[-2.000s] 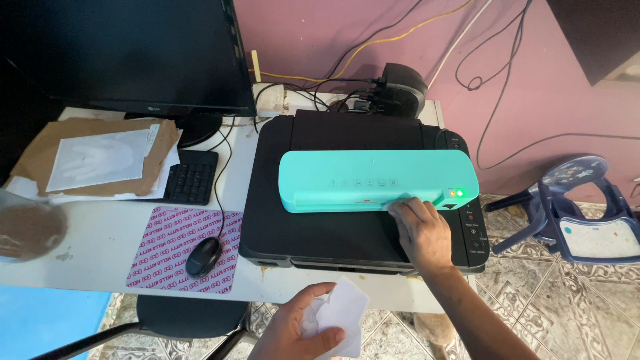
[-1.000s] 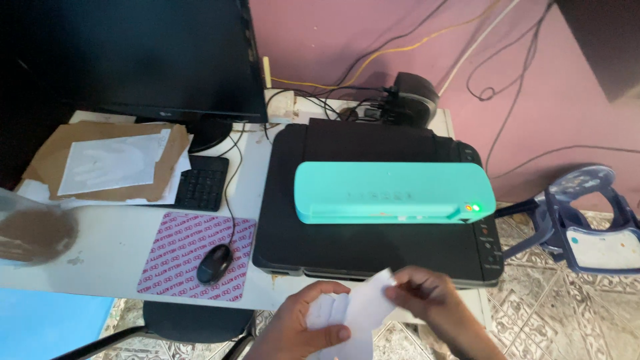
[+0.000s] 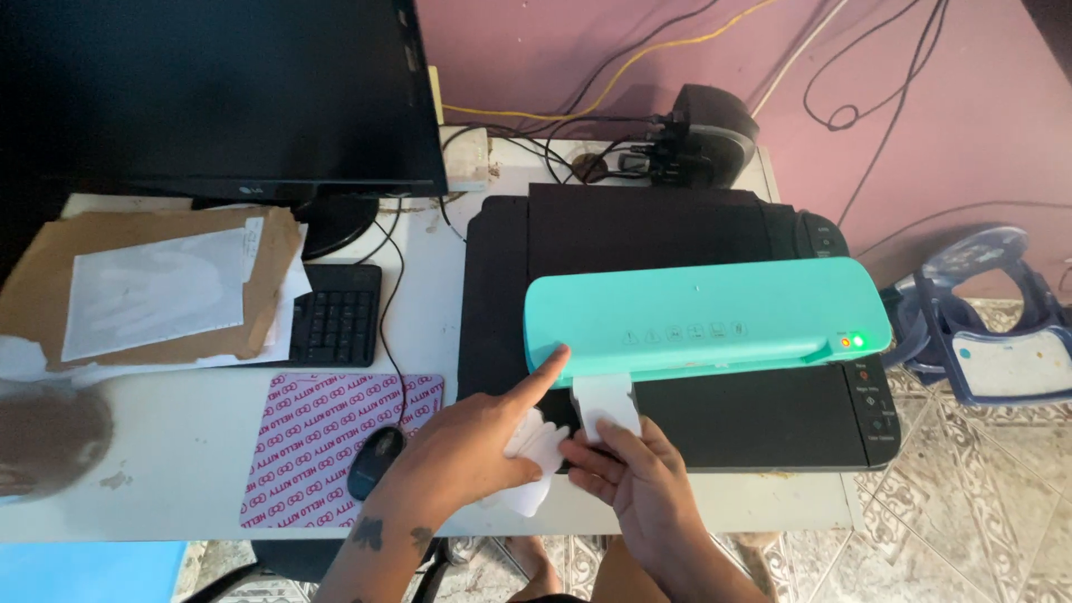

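Note:
A turquoise laminator [image 3: 703,310] with lit orange and green lights lies on a black printer [image 3: 754,419]. My right hand [image 3: 636,477] pinches a small white paper piece [image 3: 605,400] between thumb and fingers, its far end at the laminator's front slot. Several white cut paper pieces [image 3: 532,448] are held in my left hand [image 3: 469,444], under the thumb, while its index finger reaches out and touches the left front of the laminator. The two hands are close together over the printer's front edge.
Left of the printer are a black mouse [image 3: 376,462] on a pink patterned mouse pad [image 3: 293,452], a keyboard [image 3: 339,314], papers on brown cardboard [image 3: 159,335] and a monitor [image 3: 218,100]. Cables and a black device [image 3: 708,138] stand behind. A blue child's chair [image 3: 997,327] is at the right.
My right hand has carried a paper piece from beside my left hand up to the laminator's slot. My left hand has moved up and its index finger now touches the laminator.

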